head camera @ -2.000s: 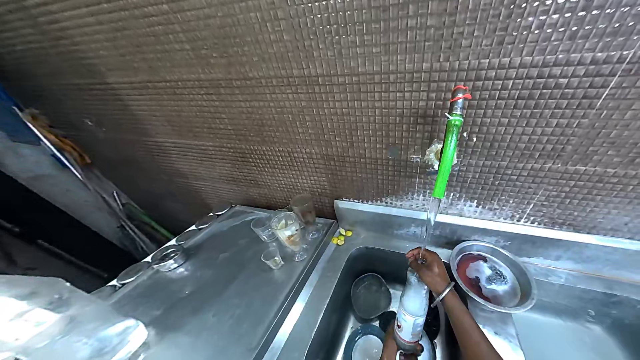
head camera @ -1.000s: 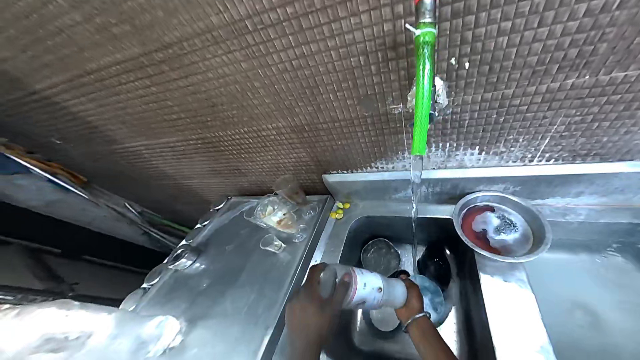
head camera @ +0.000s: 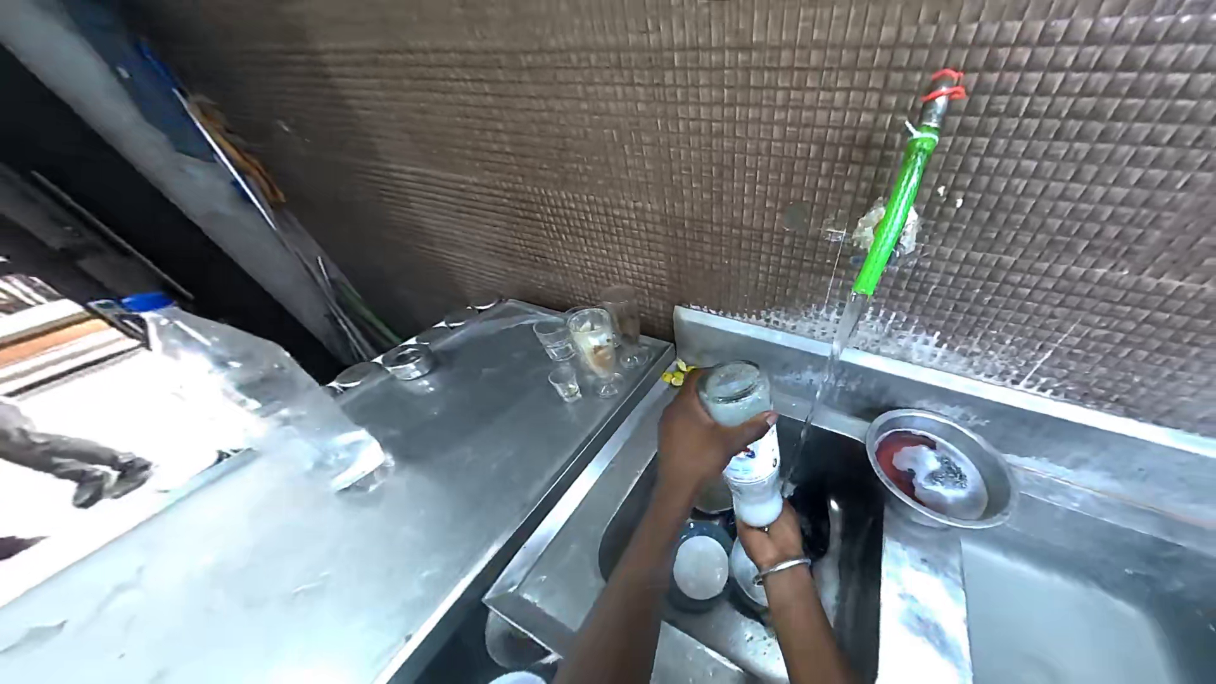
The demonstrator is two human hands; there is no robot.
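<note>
A clear glass bottle [head camera: 755, 461] with a printed label tilts bottom-up above the left sink basin [head camera: 622, 532]. My left hand [head camera: 703, 427] grips it near its base, which points up. At the lower end, my right hand [head camera: 774, 541], with a metal bangle at the wrist, is closed around the neck. Whitish, cloudy liquid shows inside. Water [head camera: 825, 389] runs from a green hose [head camera: 893, 223] just beyond the bottle. Bowls, one with a white round inside [head camera: 701, 568], lie in the basin below.
A steel bowl [head camera: 997, 484] with suds and something red stands on the divider by the second basin. Glasses [head camera: 594, 342] stand on the steel counter [head camera: 446, 456] at left. Yellow pieces [head camera: 677, 372] lie at the sink's corner. A blue-capped plastic bottle [head camera: 256, 380] is near the counter's left side.
The bottle has gone from lying nearly sideways between my hands to a steep tilt with its base up. My left hand has risen with the base. The view has shifted.
</note>
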